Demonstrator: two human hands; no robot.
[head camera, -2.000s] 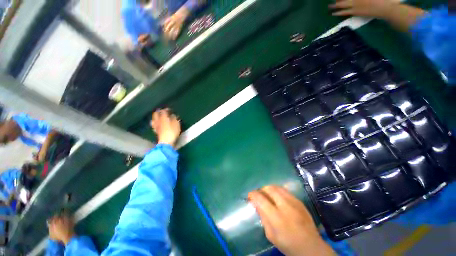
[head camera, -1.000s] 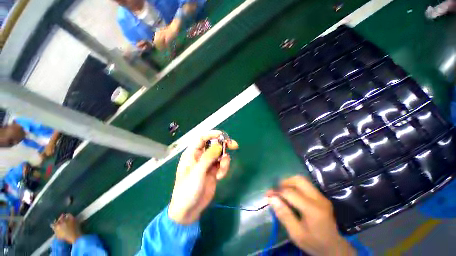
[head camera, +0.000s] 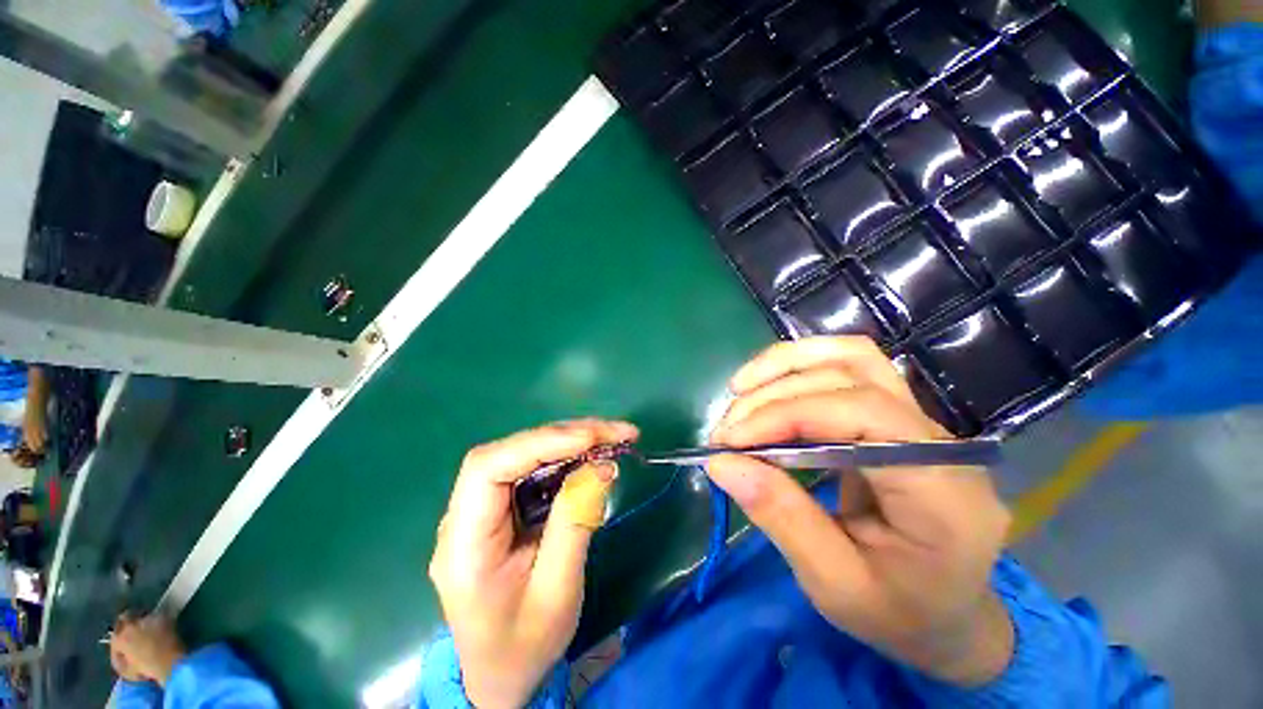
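My left hand (head camera: 520, 554) is shut on a small black device housing (head camera: 543, 492) with reddish and shiny bits at its upper edge. A yellowish finger cot (head camera: 587, 496) covers the thumb. My right hand (head camera: 866, 506) holds silver tweezers (head camera: 859, 453) like a pen, pointing left. The tweezer tip is at the housing's right edge; whether it grips a part cannot be told. A thin blue cord (head camera: 716, 533) hangs below my right hand.
A glossy black blister tray (head camera: 956, 229) lies right of the green bench (head camera: 554, 298). Beyond the white rail (head camera: 485, 208), the conveyor carries separate units (head camera: 337, 295). A white frame post (head camera: 180, 335) stands left. Another person's hand (head camera: 146, 647) is lower left; blue sleeves show at right.
My left hand has turned and moved lower with the housing. My right hand now holds the tweezers across, with their tip at the housing. The whole view has shifted.
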